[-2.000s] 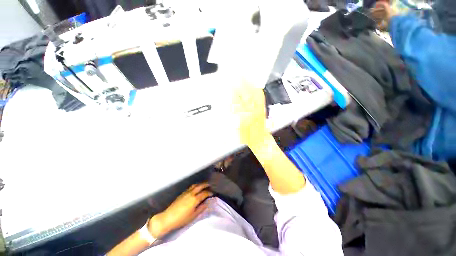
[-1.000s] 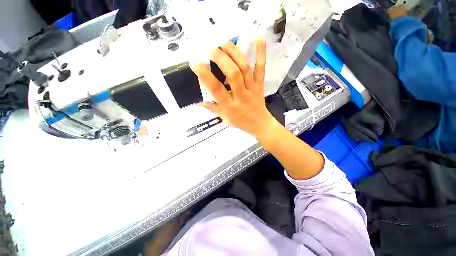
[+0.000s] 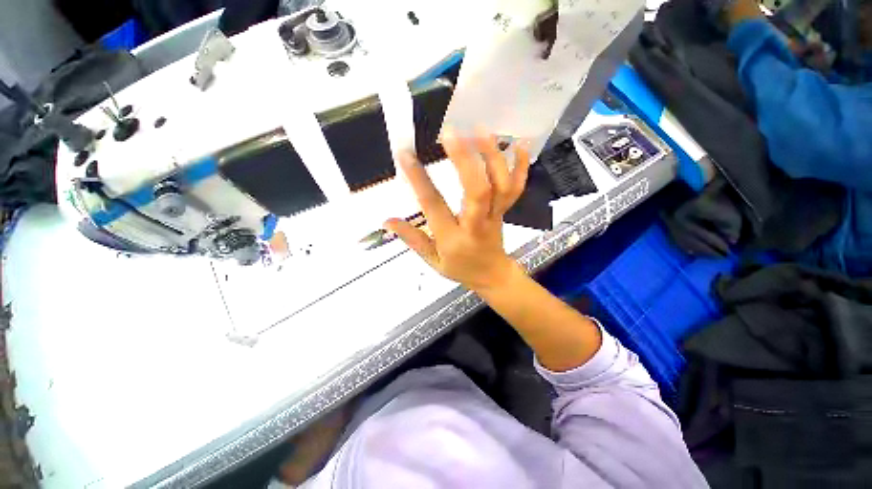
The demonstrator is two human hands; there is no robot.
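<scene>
The white sewing machine [image 3: 191, 124] with a blue stripe stands across the table. A dark glossy panel [image 3: 272, 177] is strapped along its arm with white bands. My right hand [image 3: 468, 210] is open, with fingers spread, above the table in front of the machine arm, holding nothing. Slim snips [image 3: 387, 232] lie just left of its thumb. The needle area [image 3: 234, 244] has no cloth under it. Only a blurred bit of my left hand or forearm [image 3: 316, 449] shows below the table's front edge; its fingers are hidden.
A printed white sheet [image 3: 526, 86] hangs over the machine's right end. Dark scraps [image 3: 564, 177] lie by the control panel [image 3: 623, 151]. A blue crate [image 3: 650, 296] is below the table. Dark garments [image 3: 794, 334] lie at right. Another person's blue sleeve [image 3: 813, 143] is at upper right.
My right hand has moved from the table's right part to the machine arm, then slightly down off it. My left hand, earlier visible on my lap, is now mostly hidden. The view has shifted.
</scene>
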